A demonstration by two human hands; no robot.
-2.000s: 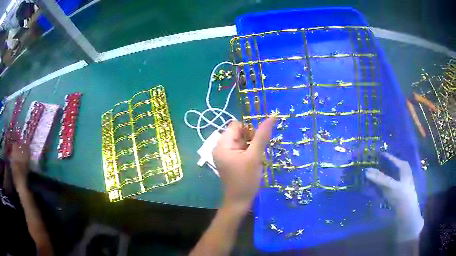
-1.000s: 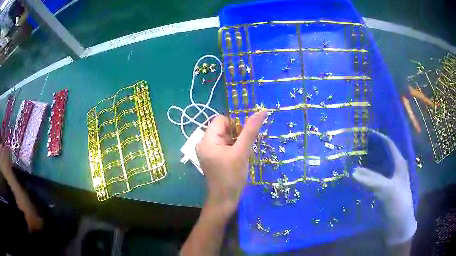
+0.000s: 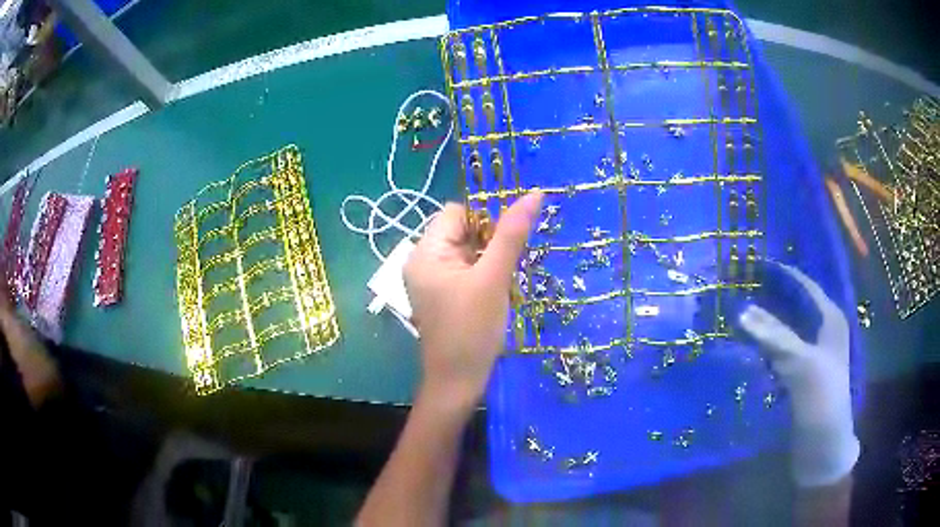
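Observation:
A gold sprue frame [image 3: 618, 185] is above the large blue plastic bin [image 3: 660, 432], with small parts along its left and right bars. My bare left hand [image 3: 464, 283] grips the frame's left bar between thumb and fingers. My right hand [image 3: 799, 350], in a white and blue glove, is at the frame's lower right corner; its blue fingers blend with the bin, so its grip is unclear. Small plated parts [image 3: 588, 371] lie scattered in the bin.
A full gold sprue frame [image 3: 247, 268] lies on the green bench, left of a white cord [image 3: 397, 211]. Red strips [image 3: 115, 237] lie farther left, near another person's arm [image 3: 29, 355]. Gold frames [image 3: 912, 206] and an orange-handled tool [image 3: 853, 211] lie at the right.
The frame and my left hand have moved up in the picture over the bin. The bench items have shifted slightly with the view. My left hand keeps its grip on the left bar.

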